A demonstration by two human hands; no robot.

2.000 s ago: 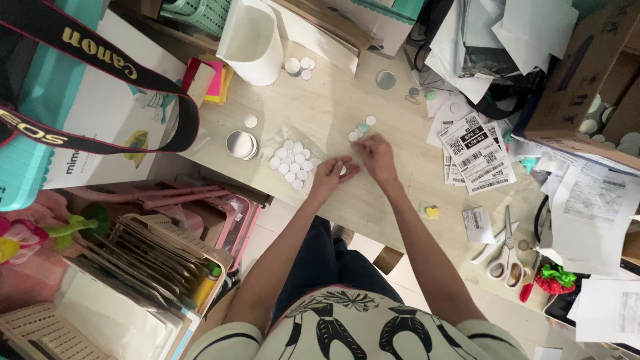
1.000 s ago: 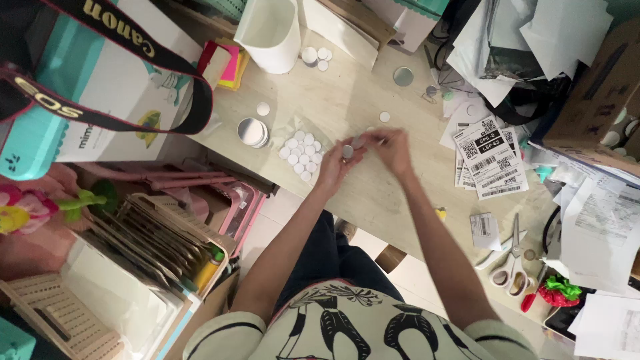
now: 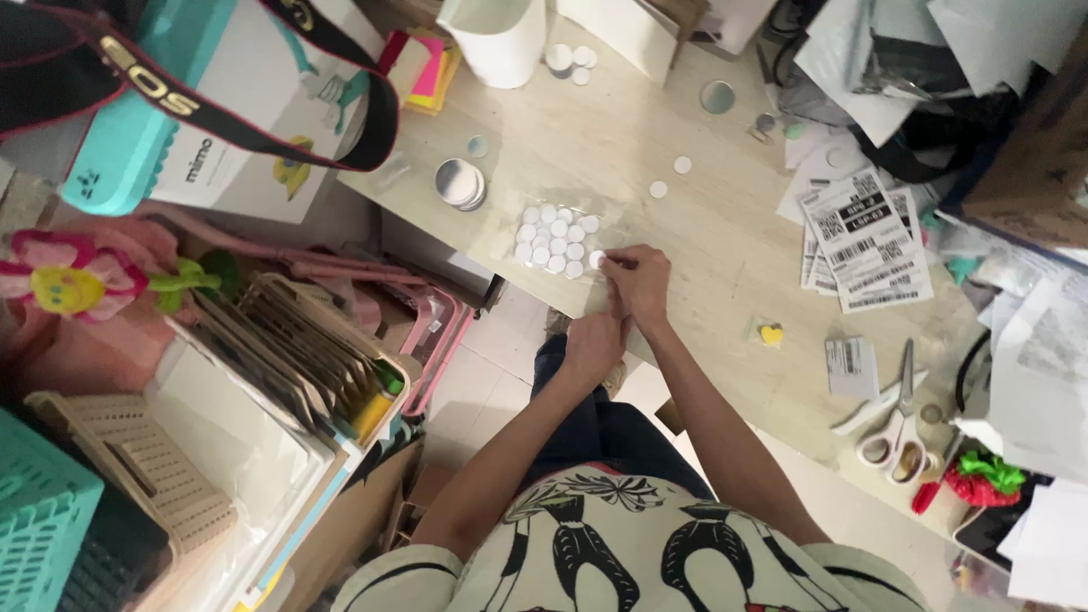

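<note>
Small white round discs (image 3: pixel 558 242) lie in a tight group on clear plastic near the table's front edge. At the group's right side, my right hand (image 3: pixel 639 280) has its fingertips on one white disc (image 3: pixel 597 259). My left hand (image 3: pixel 595 347) is just below it at the table edge, its fingers partly hidden by the right hand, so whether it holds anything does not show. Two loose white discs (image 3: pixel 682 165) lie farther back. To the left stands a stack of larger round metal-rimmed discs (image 3: pixel 460 183), with a pale greenish disc (image 3: pixel 478 146) behind it.
A white bin (image 3: pixel 500 42) stands at the back, near sticky notes (image 3: pixel 432 70). Printed labels (image 3: pixel 869 238), scissors (image 3: pixel 899 425) and a yellow heart (image 3: pixel 771 334) lie to the right. A camera strap (image 3: pixel 229 110) hangs at upper left; files in a basket (image 3: pixel 395 374) stand lower left.
Both hands, earlier raised together right of the disc group, are now lower, at the table edge. The right hand has come to a disc beside the group.
</note>
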